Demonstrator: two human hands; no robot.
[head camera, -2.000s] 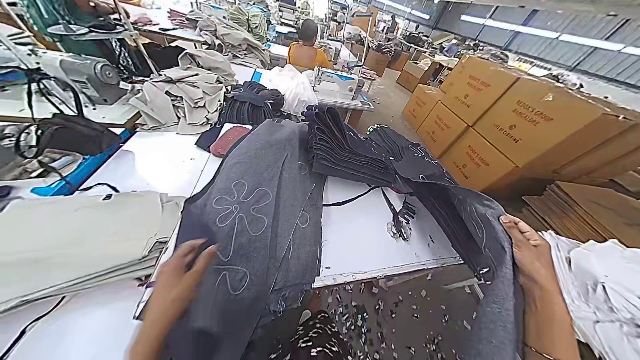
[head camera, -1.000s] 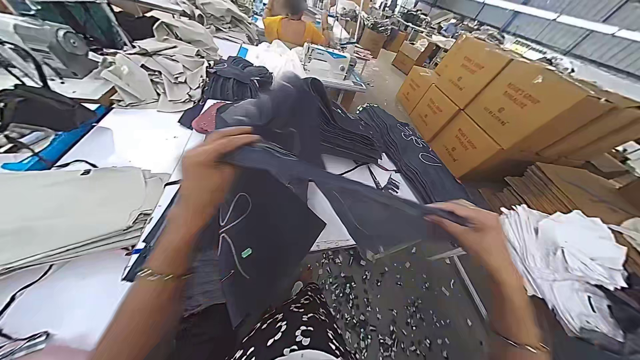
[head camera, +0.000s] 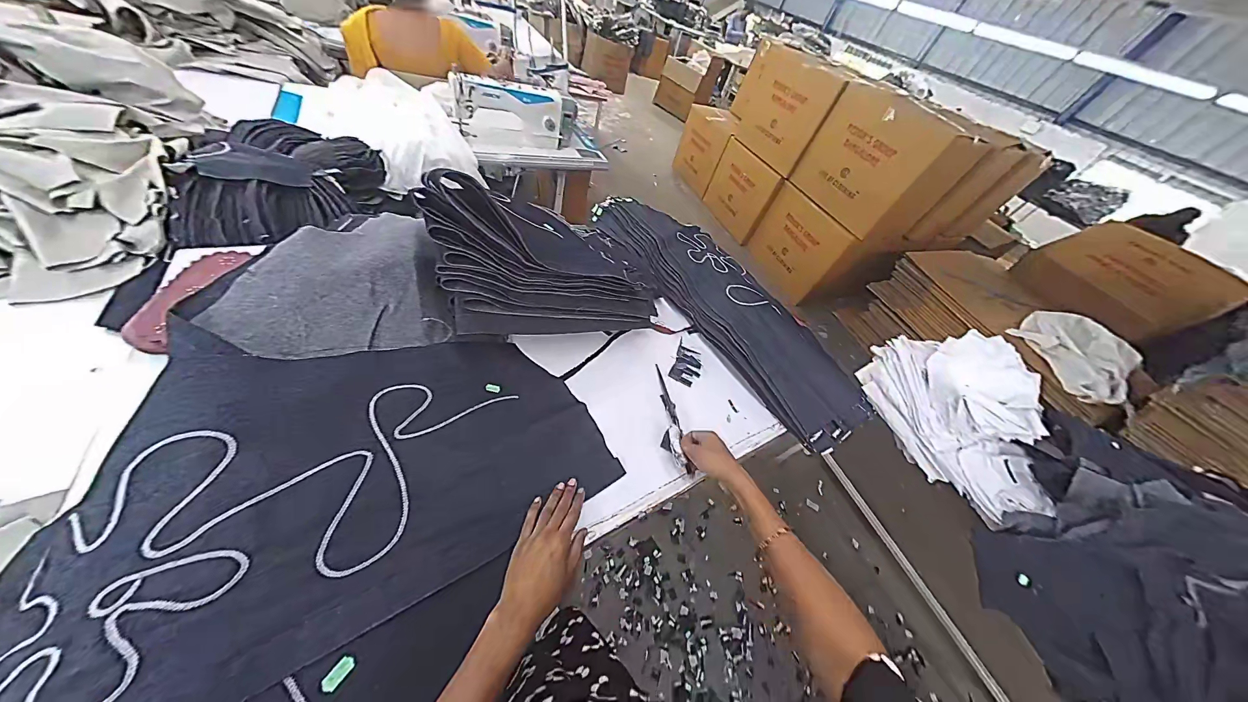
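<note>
A dark fabric panel (head camera: 292, 468) with looping light cord embroidery and small green stickers lies spread over the left of the white table. My left hand (head camera: 548, 546) rests flat, fingers spread, on its right edge. To the right, my right hand (head camera: 710, 456) has its fingers on the handles of scissors (head camera: 671, 414), whose blades point away over the tabletop (head camera: 624, 429). Dark scraps (head camera: 685, 363) lie just beyond them. Behind the panel is a folded stack of dark fabric (head camera: 536, 263); another stack of embroidered dark pieces (head camera: 731, 302) stretches along the right side.
Cardboard cartons (head camera: 829, 166) stand beyond the table at the right. White cloths (head camera: 965, 419) and dark garments (head camera: 1121, 565) are heaped at the right. Scraps litter the floor (head camera: 682, 585). A sewing machine (head camera: 517, 112) and a person in yellow (head camera: 414, 44) are ahead; beige fabric (head camera: 78, 175) lies left.
The dark panel that both hands held raised one second ago now lies flat on the table. My left hand has come down onto it, and my right hand has let go of it and is at the scissors.
</note>
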